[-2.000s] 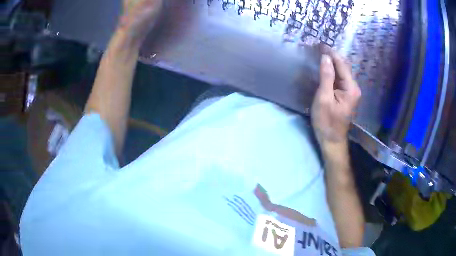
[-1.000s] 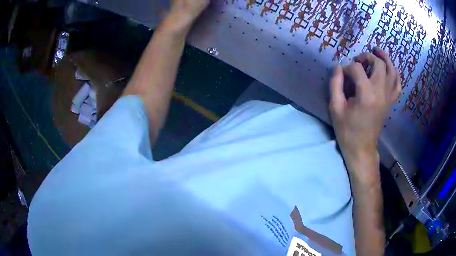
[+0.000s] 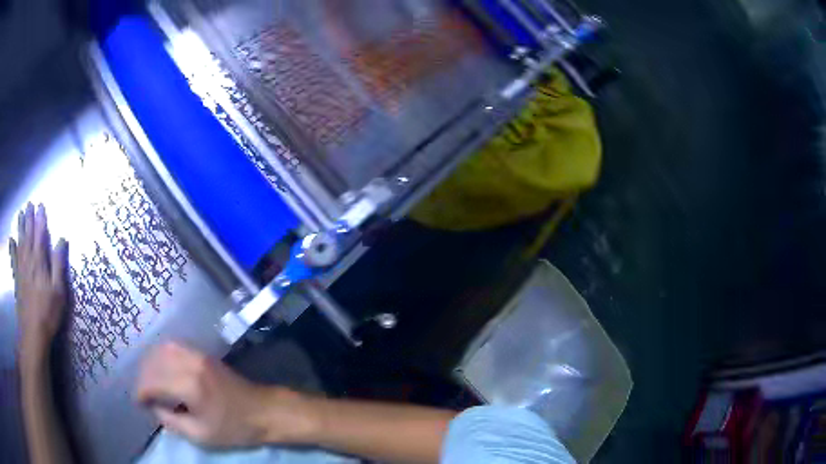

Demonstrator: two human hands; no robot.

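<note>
My left hand lies flat on the patterned sheet, fingers extended and thumb apart, at the left edge of the view. My right hand is blurred and curled into a fist at the near edge of the metal table; nothing shows in it. The sheet has rows of small dark and coppery chain-like shapes. The blue roller crosses the table to the right of both hands. Beyond it, more coppery motifs show, blurred, under bars.
The roller's end bracket and a lever stick out at the table edge. A yellow bag or cloth hangs past it. A pale open bin stands below. Red and dark items lie at lower right.
The view has swung right, bringing the roller and bin into sight. My left hand now lies on the sheet. My right hand has left the sheet and closed near the table edge.
</note>
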